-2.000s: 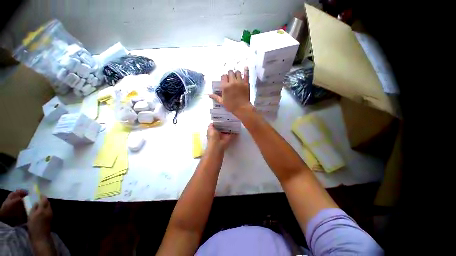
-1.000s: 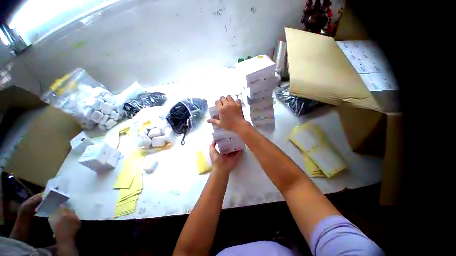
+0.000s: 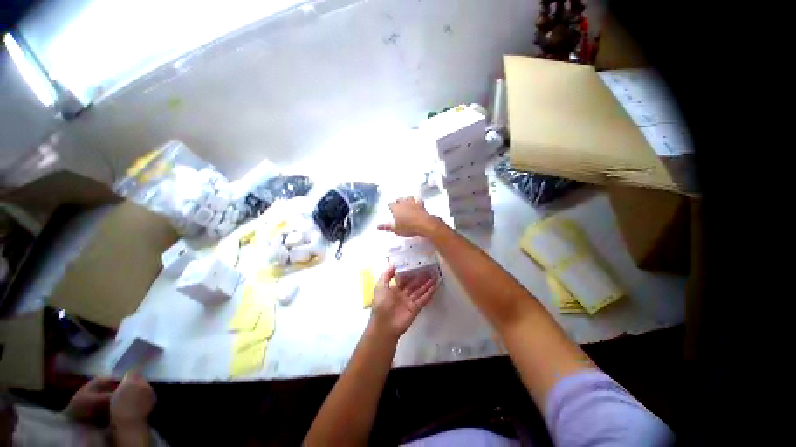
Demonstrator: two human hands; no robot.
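A short pile of white earbud boxes (image 3: 414,257) stands on the white table in front of me. My left hand (image 3: 405,302) is palm up with spread fingers at the pile's lower front edge. My right hand (image 3: 412,217) is at the pile's upper end, fingers pointing left; it hides part of the pile, and contact is unclear. A taller column of white boxes (image 3: 468,179) stands just right of it.
Yellow-backed label sheets (image 3: 572,262) lie right; more sheets (image 3: 253,325) lie left. Bagged black strands (image 3: 343,209) and bagged white cases (image 3: 292,242) lie behind. An open carton (image 3: 650,223) stands right. Another person's hands (image 3: 113,400) are lower left, near a white box.
My left hand has opened from its hold under the pile, and my right hand's grip has loosened. Less of the pile shows. The view has shifted, and the other person's box is lower.
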